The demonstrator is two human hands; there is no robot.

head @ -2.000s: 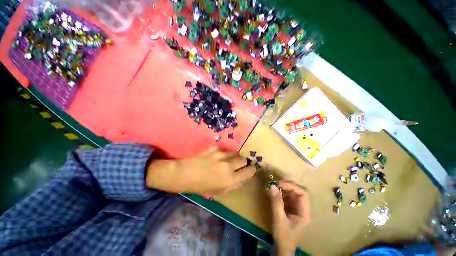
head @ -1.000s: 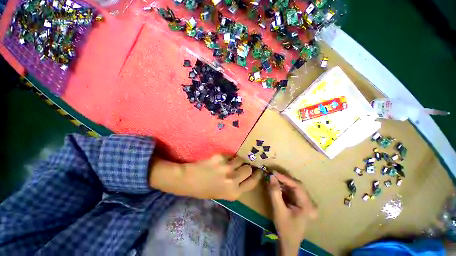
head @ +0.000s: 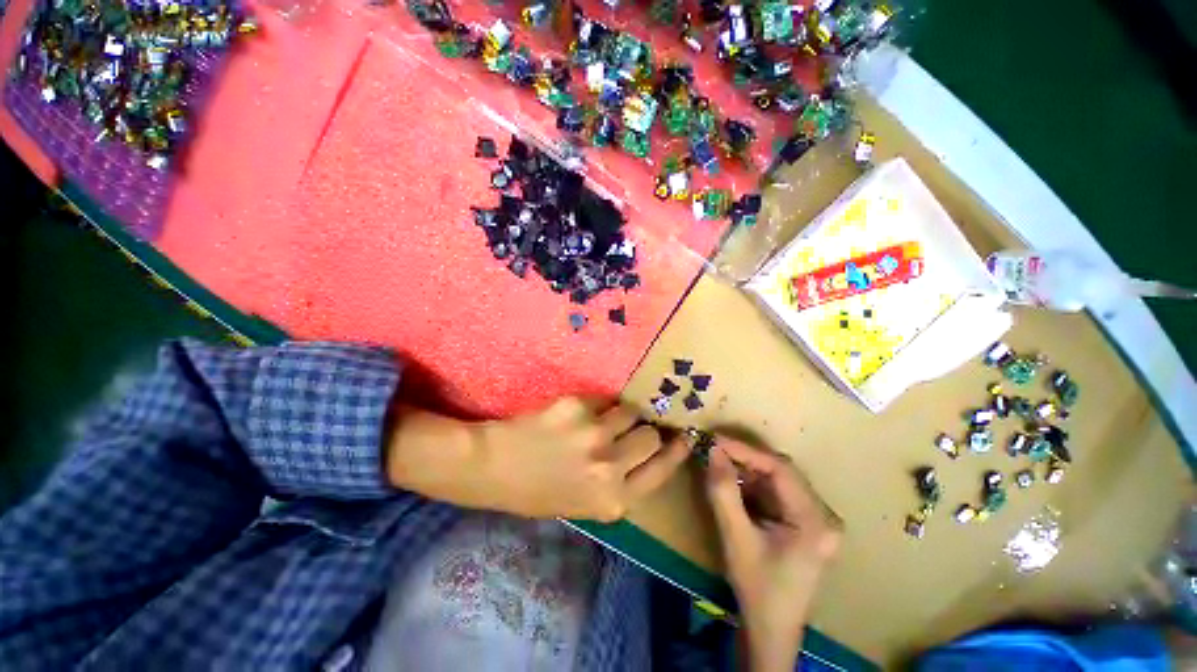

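Note:
My left hand (head: 565,460) reaches in from the left with its fingertips at a tiny circuit-board module (head: 700,442). My right hand (head: 772,525) pinches the same module between thumb and finger, just above the brown board (head: 840,591). Whether a black piece is on the module is too small to tell. Several loose black square pieces (head: 683,385) lie on the brown board just beyond my fingertips. A pile of black pieces (head: 558,223) lies on the red foam mat (head: 381,236).
A clear tray with modules (head: 630,105) is behind the black pile. A purple gridded tray (head: 125,197) of modules is at upper left. A white box (head: 873,282), a small white bottle (head: 1050,278) and loose modules (head: 998,440) are to the right. Blue cloth (head: 1050,652) is at lower right.
My right hand has brought the module left to my left fingertips. Both hands now meet at it. More loose black pieces show beyond them. The whole view has shifted slightly.

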